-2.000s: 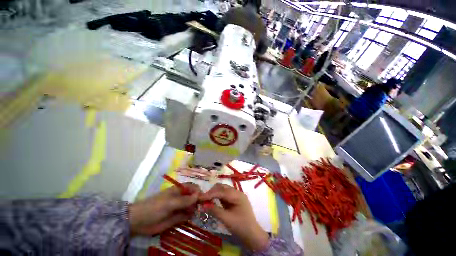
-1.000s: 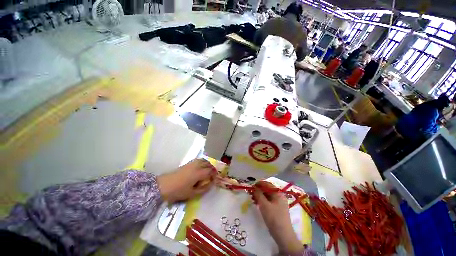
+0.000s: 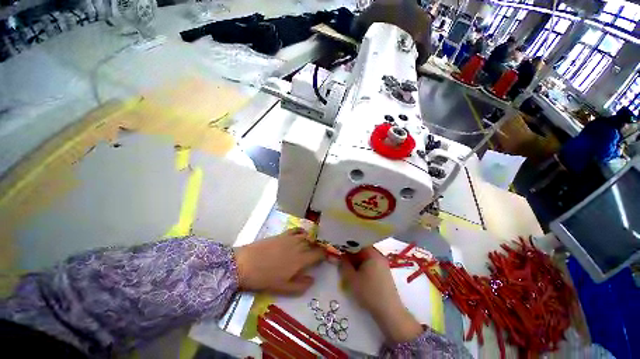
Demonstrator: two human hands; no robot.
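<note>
The white sewing machine head (image 3: 372,161) stands in front of me. My left hand (image 3: 281,263) and my right hand (image 3: 368,277) are together under its front, fingertips on a small piece of red strip (image 3: 335,250). My fingers hide most of that piece and the presser area. Several metal rings (image 3: 328,319) lie loose on the white plate (image 3: 361,336) below my hands. Unsewn red strips (image 3: 291,336) lie side by side at the bottom edge. Sewn red tabs (image 3: 414,259) run off to the right behind my right hand.
A big heap of red tabs (image 3: 530,294) lies at the right. A monitor (image 3: 603,217) stands beyond it, with a blue thing (image 3: 596,301) below. Yellow tape (image 3: 188,200) marks the table at left. Red thread cones (image 3: 504,83) and other people (image 3: 596,144) are farther back.
My hands were over the plate, then apart on the red pieces behind it. Now they are close together under the machine head. The rings came into clearer view as my hands moved away.
</note>
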